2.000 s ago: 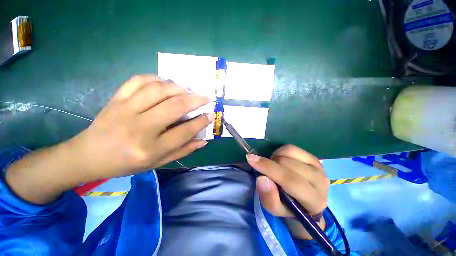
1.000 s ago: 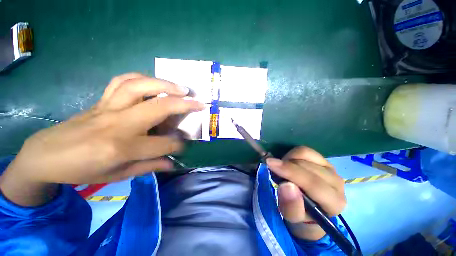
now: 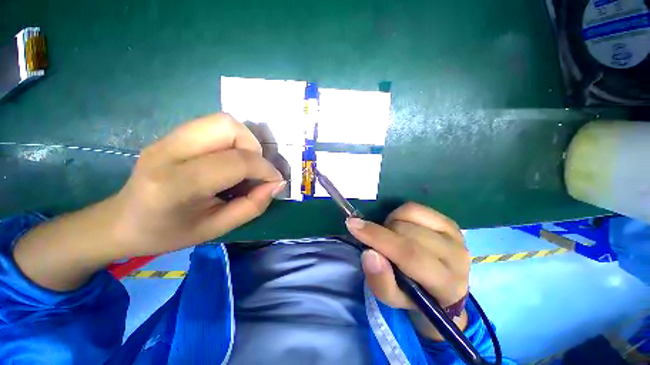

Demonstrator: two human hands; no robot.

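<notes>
Several white pouch cells point(image 3: 353, 117) lie flat on the green bench, joined along a narrow blue protection board point(image 3: 311, 130) with orange-yellow patches. My right hand point(image 3: 417, 260) holds the black soldering iron point(image 3: 435, 310) like a pen. Its metal tip is at the right edge of the board's lower orange part. My left hand point(image 3: 203, 178) is left of the board, over the lower left cell, thumb and index finger pinched on the solder wire point(image 3: 78, 150), which trails in from the left. The wire's end is too fine to place exactly.
A silvery-grey loose cell block point(image 3: 30, 53) with a yellow-brown end lies at the far left. A black fan point(image 3: 618, 32) with a white-blue label stands at the top right. A whitish tub point(image 3: 613, 167) lies at the right. The bench's front edge runs just below the cells.
My left hand has gone from spread fingers over the cells to a pinch beside the board. The iron tip moved off the board onto the lower right cell, then back to the board's edge.
</notes>
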